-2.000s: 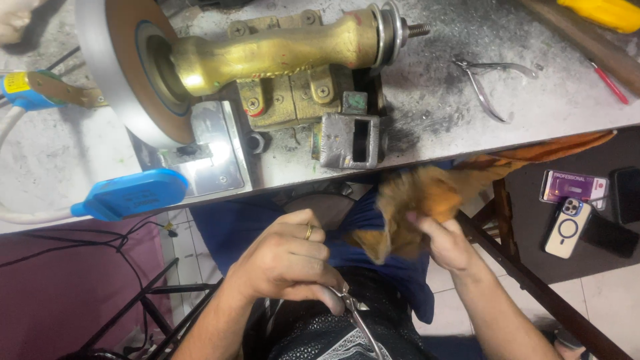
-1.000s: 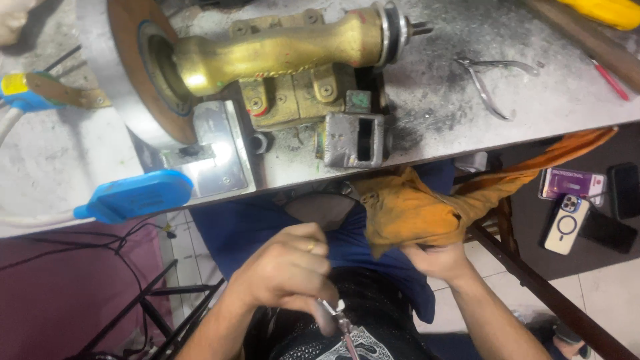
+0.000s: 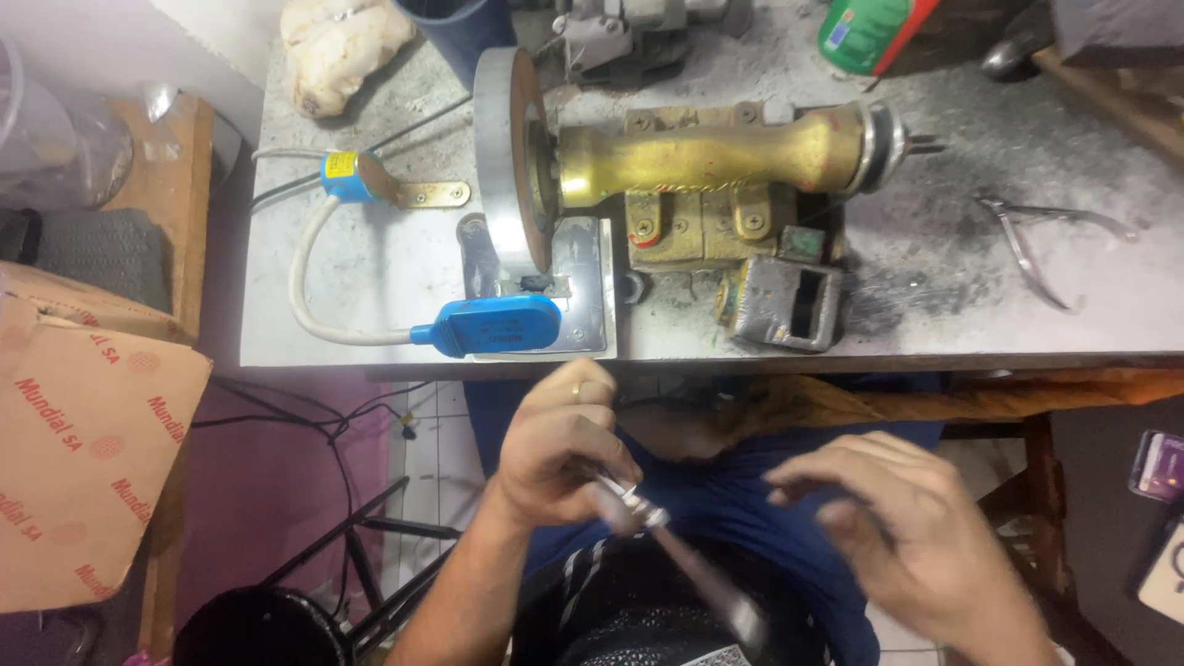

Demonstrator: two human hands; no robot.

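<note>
My left hand, with a ring on one finger, is closed on a slim metal hand tool, blurred, pointing down and right over my lap. It looks like nippers or pliers; which is unclear. My right hand is held apart from it, fingers spread and nothing in them. Behind that hand, an orange-brown cloth or leather piece hangs along the bench's front edge. Above my hands on the bench stands a grinder with a brass-coloured body and a grey grinding wheel.
A blue plastic lamp head or switch on a white cable lies by the wheel. Near the front edge sits a metal block. Nippers lie at the right. A cardboard box is at the left, a black stool below.
My right hand has let go of the orange-brown piece, which it held in front of the bench, and now is open. My left hand still holds the metal tool. The view has shifted left.
</note>
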